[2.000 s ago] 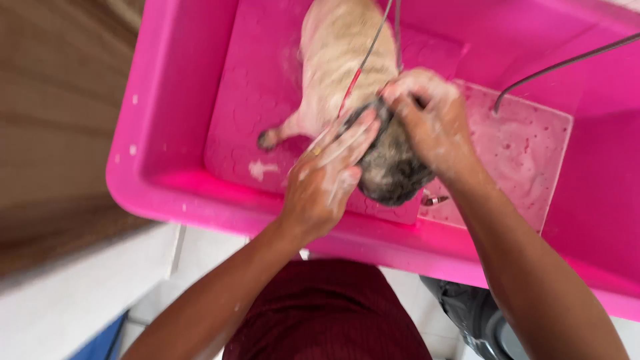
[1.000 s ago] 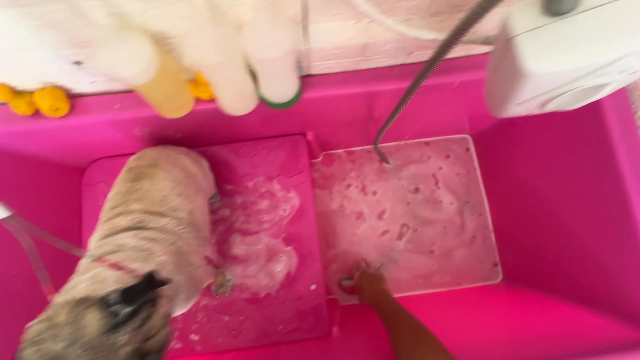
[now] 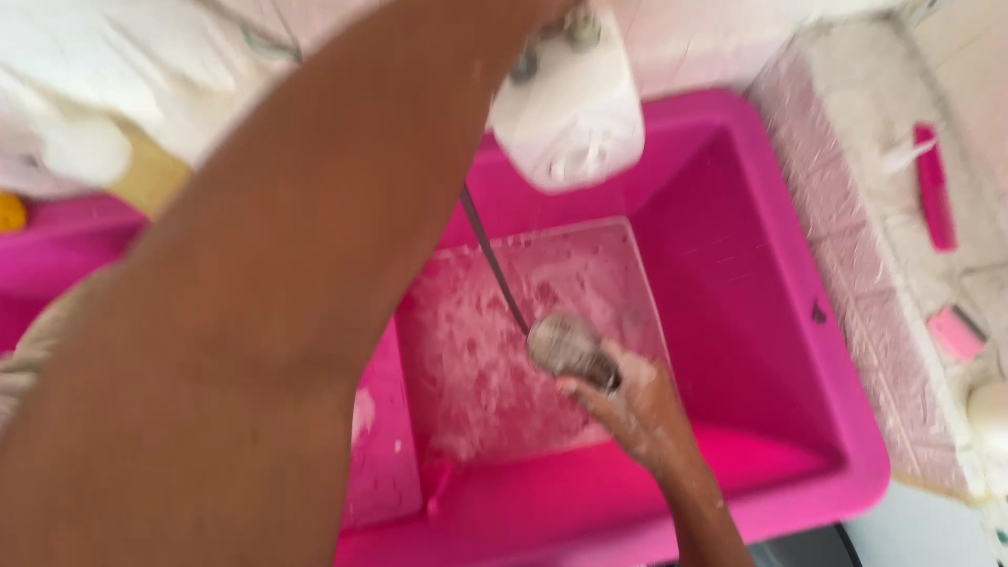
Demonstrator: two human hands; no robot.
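In my right hand (image 3: 642, 409) is a round shower head (image 3: 563, 344), its grey hose (image 3: 494, 264) running up from it. It is over the soapy water (image 3: 488, 378) in the square well of the pink tub (image 3: 787, 315). My left arm crosses the view from bottom left to the top edge, near the metal fittings (image 3: 583, 30) of a white wall unit (image 3: 575, 118). My left hand is beyond the frame, so its hold is hidden. At the far left edge, behind that arm, only a strip of the dog's wet, pale coat (image 3: 55, 323) shows.
A raised pink panel (image 3: 382, 457) borders the water on the left. Bottles, one of them yellowish (image 3: 150, 169), and a yellow-orange object (image 3: 11, 213) are at the upper left. A pink comb-like object (image 3: 935, 189) and a pink block (image 3: 957, 333) lie on the tiled ledge (image 3: 874, 315) at right.
Both hands were on the dog's head at first. My right hand then reached to the well's near edge and now holds the shower head. My left arm now stretches across. The view has swung right.
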